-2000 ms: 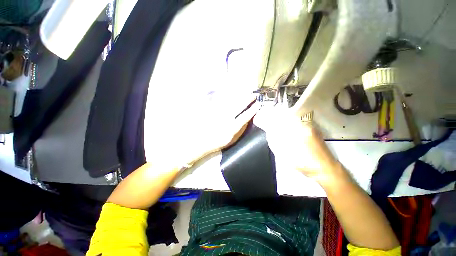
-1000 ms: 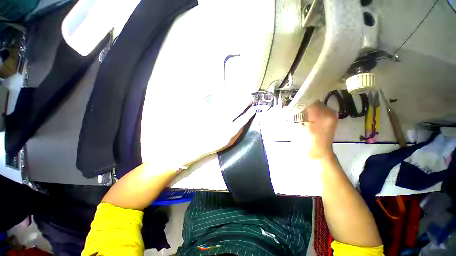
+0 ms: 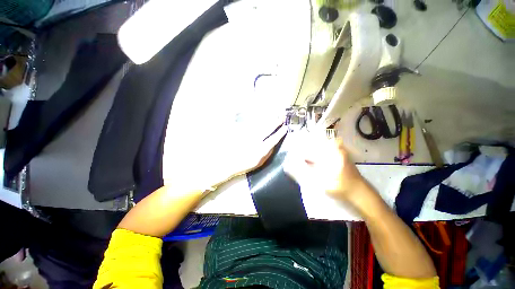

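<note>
A dark shiny cloth band (image 3: 278, 195) runs from the needle area down over the table's front edge. The sewing machine's presser foot area (image 3: 297, 117) is at the band's upper end, with needle details unclear in glare. My left hand (image 3: 240, 149) lies along the band's left side, its fingers close to the foot. My right hand (image 3: 321, 166) is over the band's right side, just below the foot. Both hands are washed out by bright light, so their fingers and any grip cannot be made out.
Dark cut bands (image 3: 127, 130) lie at left, under a white elongated object (image 3: 169, 25). Black-handled scissors (image 3: 379, 122), yellow snips (image 3: 406, 141) and a pointed tool (image 3: 432, 144) lie right. Navy and white scraps (image 3: 418, 189) lie at the right table edge.
My right hand first moved off right, beside the machine's foot, and is now back left over the band. My left hand stays by the foot. The camera view has shifted somewhat.
</note>
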